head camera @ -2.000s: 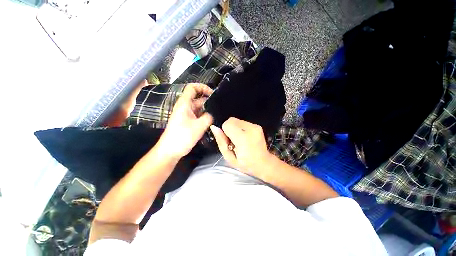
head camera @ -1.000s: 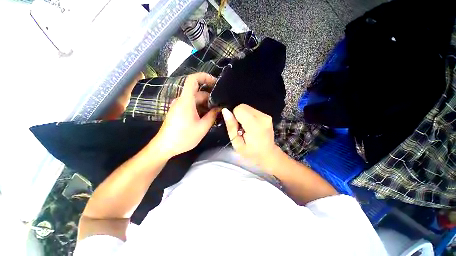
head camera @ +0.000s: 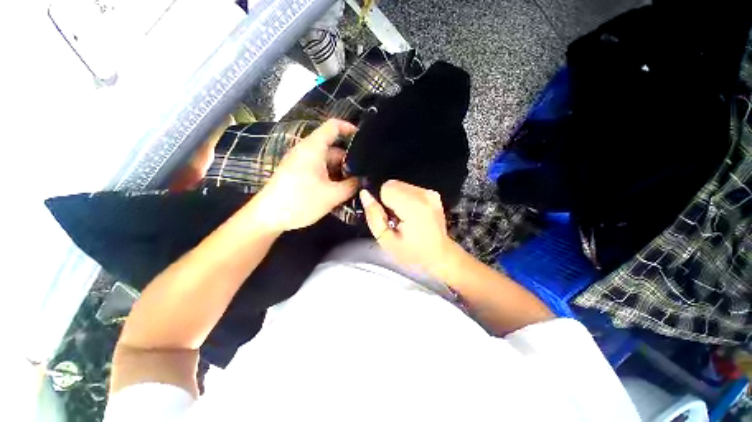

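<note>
A plaid garment with black lining lies over my lap and reaches the table edge at the left. My left hand pinches the garment's edge between thumb and fingers, near the middle of the view. My right hand is close beside it, with thumb and fingertips closed at the same edge. A small shiny thing shows at the right-hand fingers; I cannot tell what it is. The exact spot between the fingertips is hidden.
The white table with a ruler strip along its edge is at upper left. A black and plaid garment pile hangs at right over a blue crate. Speckled floor shows at the top.
Both hands stay at the garment edge. My right hand has risen towards my left hand since the earliest frame. The view has shifted slightly.
</note>
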